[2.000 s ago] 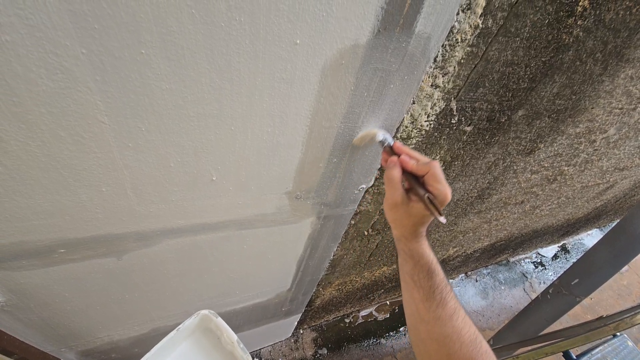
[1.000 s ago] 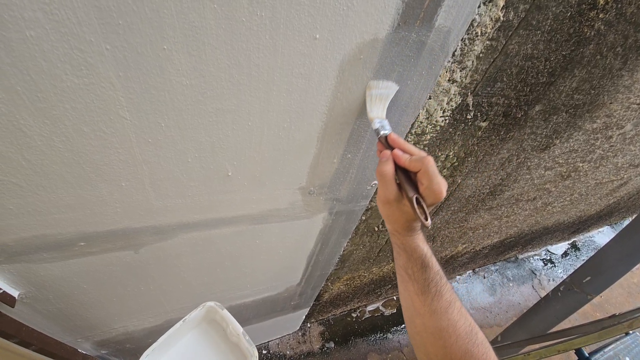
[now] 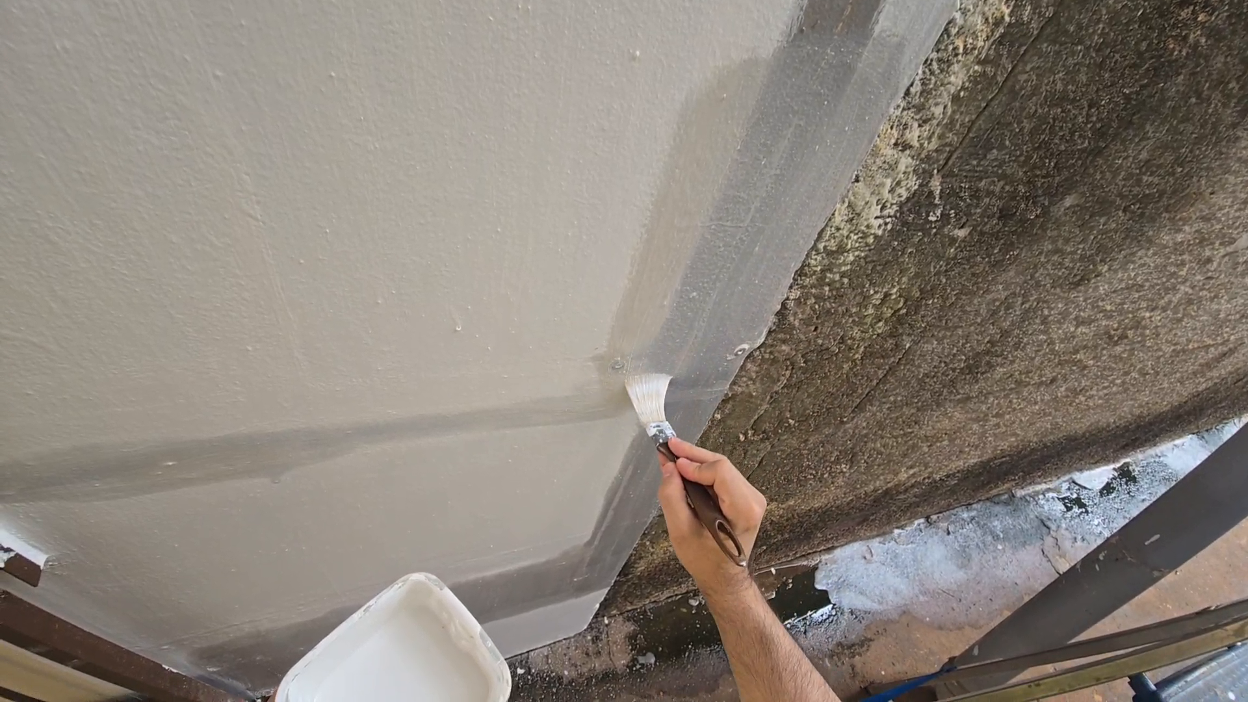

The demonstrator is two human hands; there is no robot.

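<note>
My right hand [image 3: 714, 512] is closed around the brown handle of a paintbrush [image 3: 650, 402]. Its pale bristles, splayed a little, touch the grey panel surface [image 3: 390, 244] where darker grey bands meet near its right edge. At the bottom, left of my right hand, is a white plastic container [image 3: 395, 639] holding white liquid that looks like paint. My left hand does not show; whether it holds the container is hidden below the frame.
A rough, stained wall [image 3: 1024, 263] runs along the panel's right edge. Lower right, a dark metal bar [image 3: 1111, 556] slants over ground with whitish patches [image 3: 955, 570]. A brown rail [image 3: 97, 648] crosses the lower left corner.
My right hand, holding the brush, has moved down along the dark band from higher up. The container remains at the bottom of the view.
</note>
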